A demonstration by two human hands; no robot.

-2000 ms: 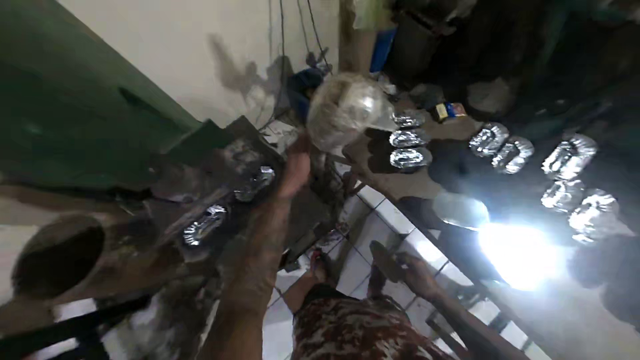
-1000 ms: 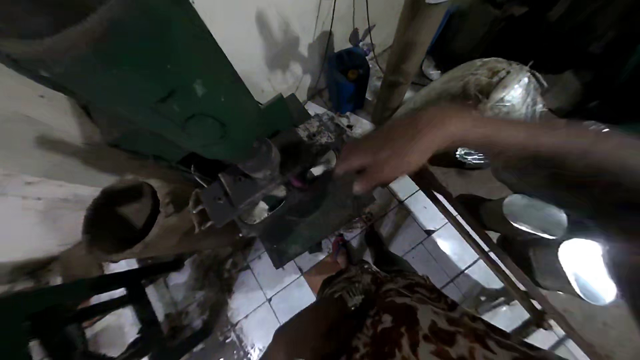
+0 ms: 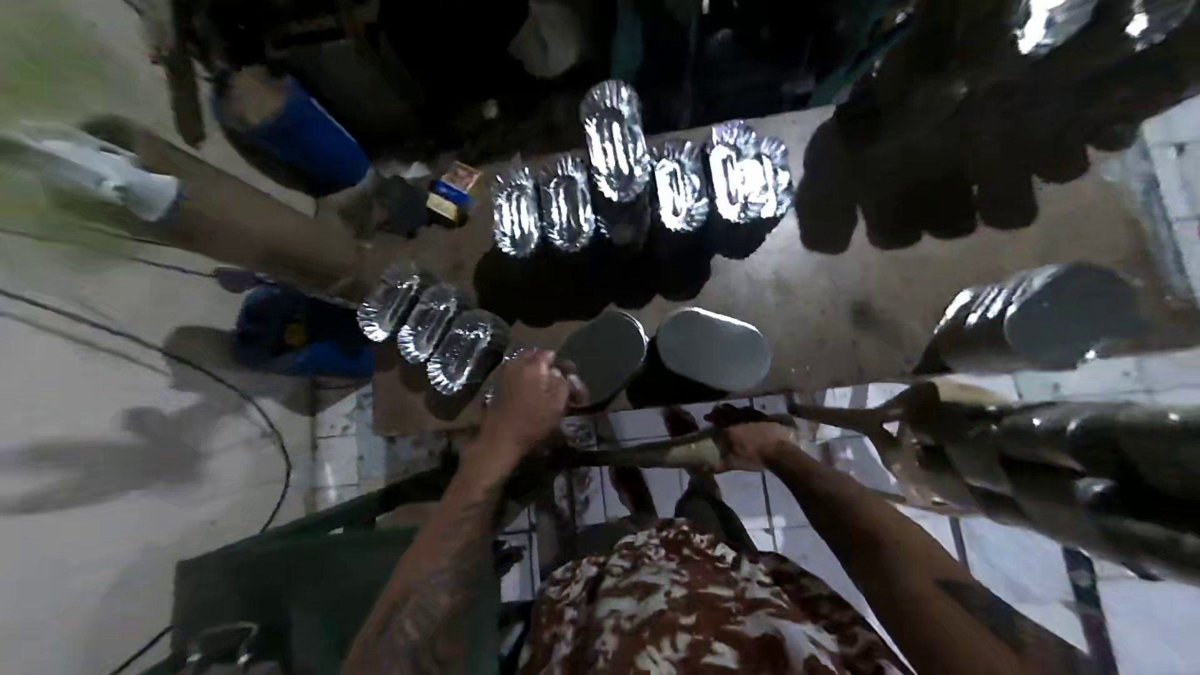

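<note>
At the near edge of the table, my left hand point(image 3: 536, 394) bends its fingers beside crinkled foil; whether it grips the foil is unclear. Three oval foil trays point(image 3: 466, 352) stand in a row just left of it. To its right are two stacks of smooth oval metal discs or lids point(image 3: 605, 356), point(image 3: 714, 350). My right hand point(image 3: 757, 442) is closed around a dark object in front of the table, by a long bar with a pale section point(image 3: 692, 456). More fluted foil trays point(image 3: 614, 141) stand farther back on the table.
The brown table point(image 3: 872, 281) spans the view, with another stack of oval pieces point(image 3: 1069, 319) at right. A small blue and yellow box point(image 3: 450, 195) is near its back left. A blue barrel point(image 3: 305, 136), a slanting post point(image 3: 253, 220) and green machinery point(image 3: 309, 591) lie to the left.
The view has swung strongly toward the table. My left hand has moved to the table's near edge. The large plastic-wrapped bundle seen earlier beside the hand is not identifiable at the table now.
</note>
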